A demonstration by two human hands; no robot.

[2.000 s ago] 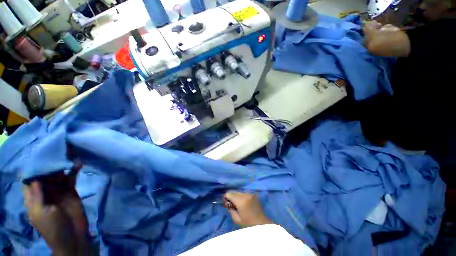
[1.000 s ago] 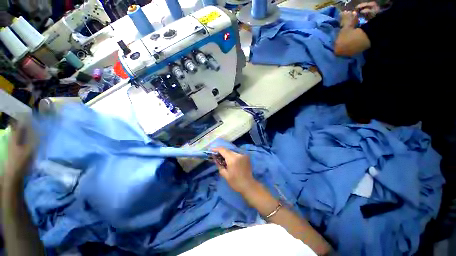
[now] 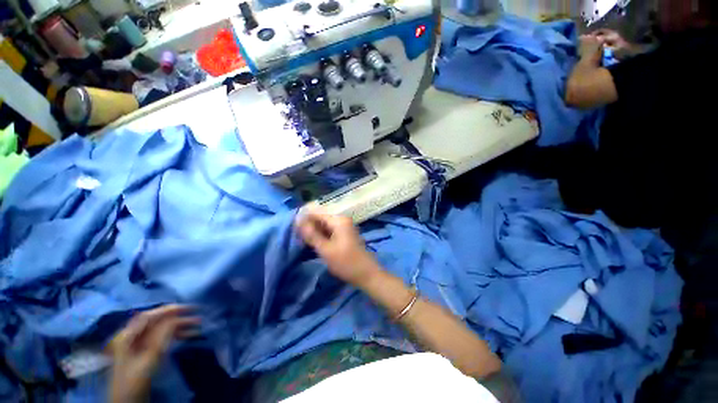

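Note:
Light-blue garment cloth (image 3: 212, 260) lies in folds from the left edge across to the front of the overlock machine (image 3: 338, 59). My right hand (image 3: 334, 240) pinches the cloth just below the machine's front edge; its fingertips are blurred. My left hand (image 3: 149, 342) is low at left over the cloth, blurred, with its fingers spread a little; whether it holds cloth cannot be told. The needle area (image 3: 303, 114) and the pale cloth plate (image 3: 272, 134) show no cloth under them.
A crumpled blue garment heap (image 3: 551, 275) with a white scrap (image 3: 573, 307) lies at right. Thread tails (image 3: 433, 177) hang at the table edge. A person in black (image 3: 661, 134) handles blue cloth at upper right. A tan cone (image 3: 106, 106) lies at left.
The stretched cloth has dropped into folds at left. My left hand has moved from the far left edge to the lower left. My right hand has moved slightly left and up. The view has shifted.

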